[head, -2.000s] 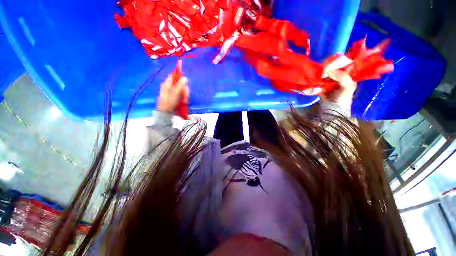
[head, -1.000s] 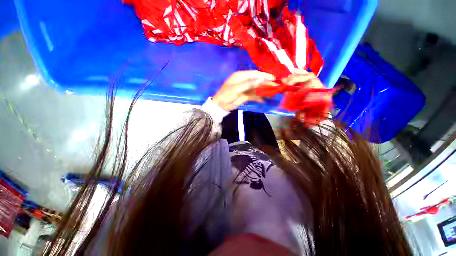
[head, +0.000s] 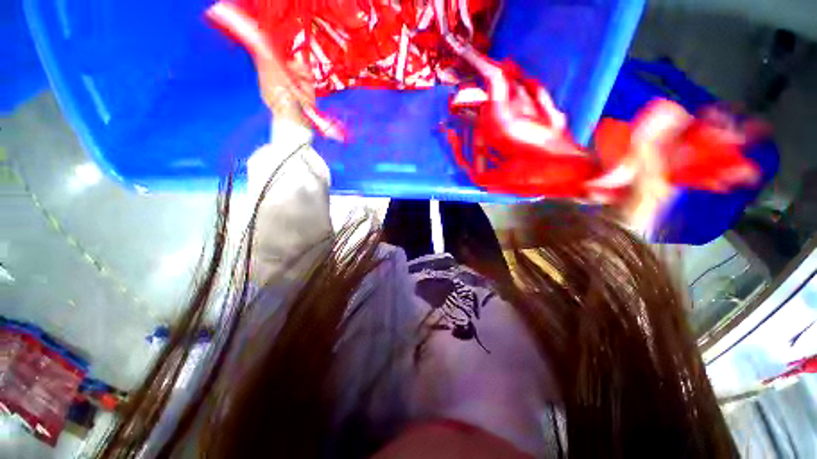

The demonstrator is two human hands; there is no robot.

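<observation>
A tangled pile of red-and-white strips (head: 376, 45) lies in the large blue bin (head: 170, 99) in front of me. My left hand (head: 288, 94) is over the bin at the left of the pile, with a red strip (head: 237, 24) at its fingers; the strip is blurred. My right hand (head: 652, 157) is blurred beyond the bin's right rim. It is closed on a gathered bunch of red strips (head: 537, 134), which trails back over the rim to the pile, with ends sticking out on the hand's far side.
A darker blue container (head: 717, 211) stands on the floor at right, partly behind my right hand. Stacked red goods (head: 36, 376) are at lower left. A pale table with a red piece (head: 802, 366) is at the right edge. Long hair hangs across the lower view.
My hands were together at the bin's near right rim one second ago. My left hand has moved left and forward over the bin; my right hand has moved right with the bunch.
</observation>
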